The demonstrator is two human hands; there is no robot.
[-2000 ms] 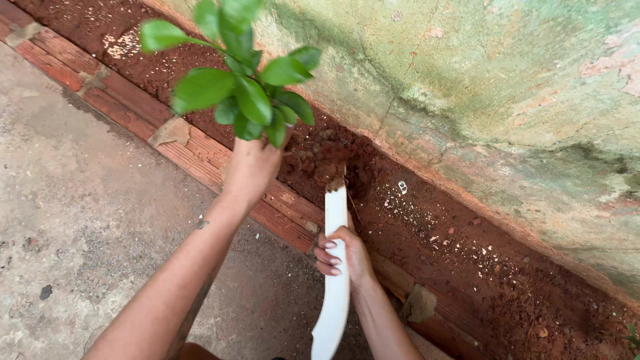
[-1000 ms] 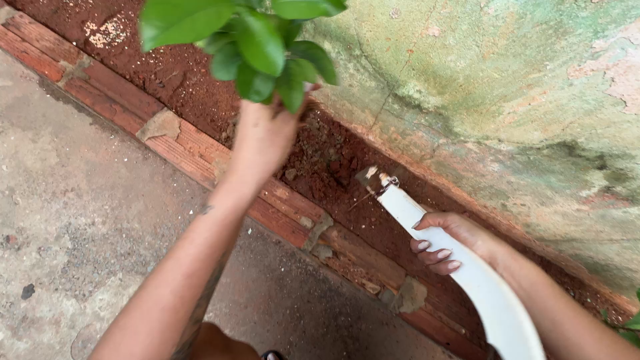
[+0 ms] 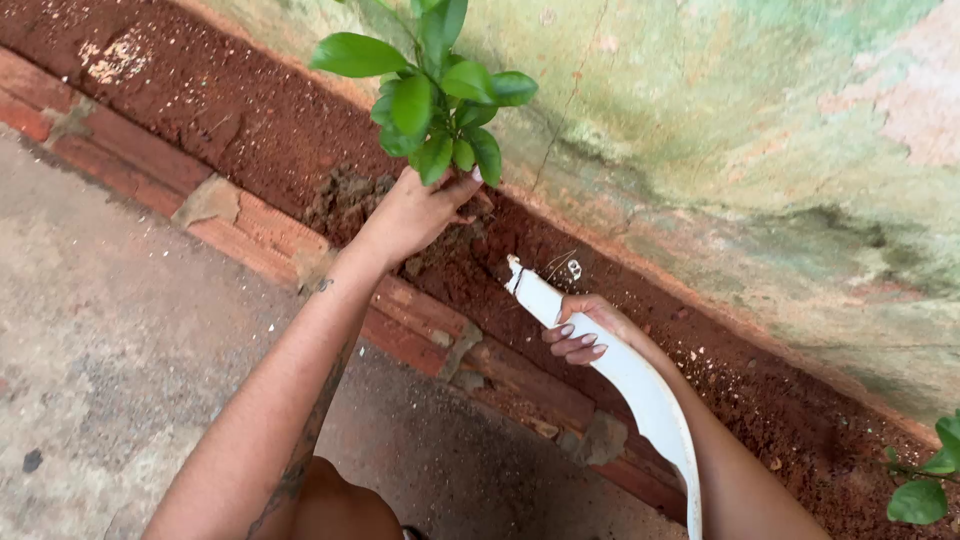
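My left hand (image 3: 420, 214) is at the base of a leafy green plant (image 3: 442, 97), fingers around its stem just above the soil; leaves hide part of the grip. In my right hand (image 3: 585, 330) is a long, curved white strip (image 3: 652, 397), probably plastic, with a jagged, soil-stained tip. That tip rests at or just over the red soil (image 3: 480, 281), to the right of the plant. Darker clumps of soil (image 3: 345, 199) lie beside my left hand.
A low brick border (image 3: 420, 319) with mortar joints runs diagonally between the soil bed and the concrete floor (image 3: 150, 300). Behind the bed rises a weathered green wall (image 3: 712, 150). Another green plant (image 3: 919, 499) shows at the lower right. Pale crumbs (image 3: 116, 60) dot the soil.
The white strip was upright at the soil near the plant two seconds ago; it has swung away to the right and now slants. My left hand stays at the plant.
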